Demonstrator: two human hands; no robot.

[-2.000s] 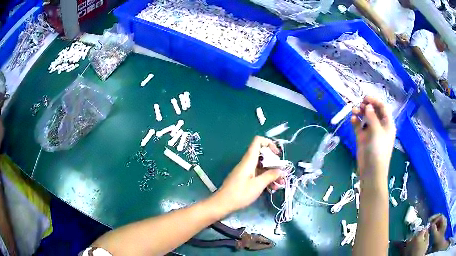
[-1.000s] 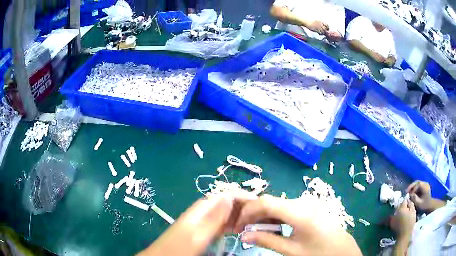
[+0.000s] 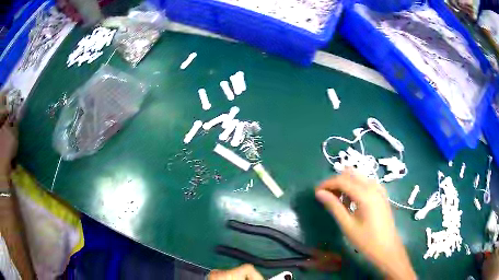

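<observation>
My right hand [image 3: 364,219] is over the table right of centre, fingers bent, beside a tangle of white cord assemblies [image 3: 355,161]; whether its fingertips hold something is unclear. My left hand [image 3: 238,272] is mostly cut off by the bottom edge; a white piece with a dark opening [image 3: 282,275] shows just right of it, its grip hidden. Pliers with dark handles and brownish jaws [image 3: 325,260] lie between the hands. White housing covers [image 3: 232,131] lie beside heaped thin metal pieces [image 3: 251,142]. Tiny dark metal clips [image 3: 199,178] are scattered left of them.
Two white strips [image 3: 232,156] lie end to end near the centre. Clear bags [image 3: 98,117] lie left. Blue bins [image 3: 262,27] line the far edge. A pile of small white parts [image 3: 448,219] lies right. Parts of other people show at both sides.
My hands, together over the table a second ago, are now apart: the left at the bottom edge, the right beside the cords. The view has tilted down, bringing the pliers back into view.
</observation>
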